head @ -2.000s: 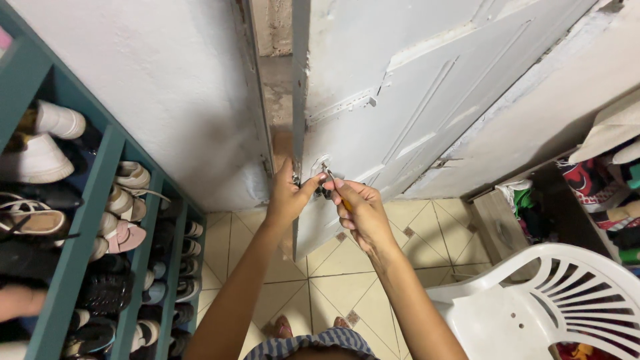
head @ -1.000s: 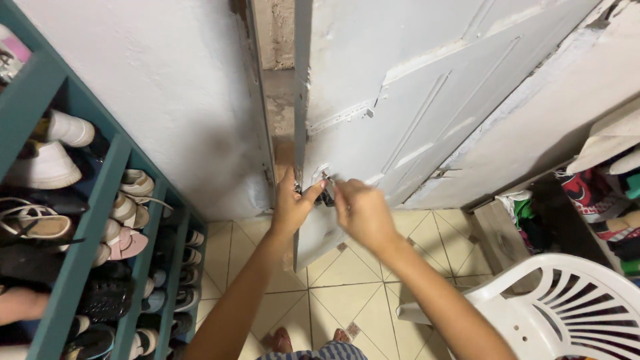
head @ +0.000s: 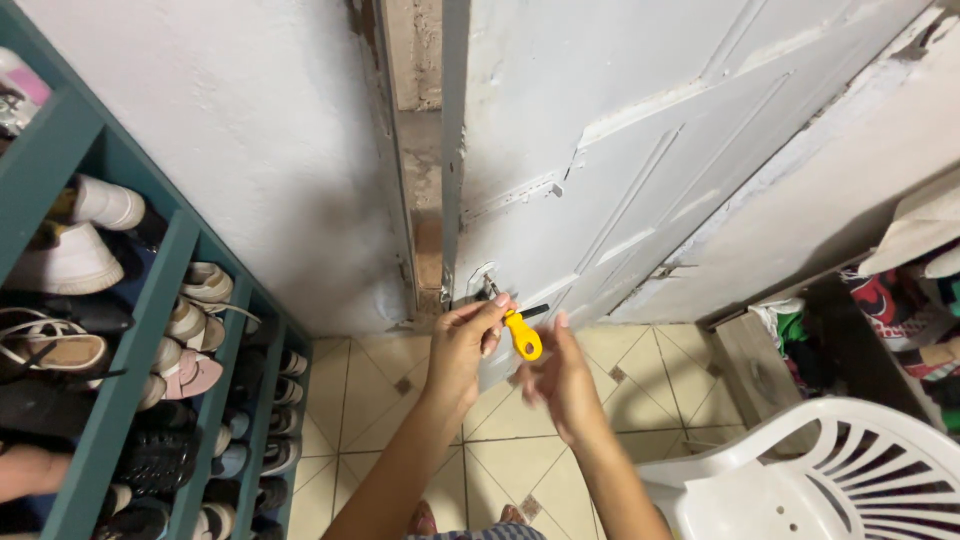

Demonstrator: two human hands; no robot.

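Note:
A grey painted door stands ajar at the centre of the head view. Near its edge, a lock fitting sits in the door face. A yellow-handled screwdriver has its shaft pointing up toward that fitting; whether the tip touches it is hard to tell. My left hand pinches the screwdriver near the top of its handle, beside a black lever-like piece. My right hand, slightly blurred, is off the handle just to the right, fingers apart and holding nothing.
A green shoe rack full of shoes stands at the left. At lower right is a white plastic chair, with an opened wooden drawer of clothes behind it. A metal latch piece juts from the door.
My right hand has let go of the screwdriver and moved aside, uncovering its yellow handle. My left hand has shifted from the door's edge onto the tool.

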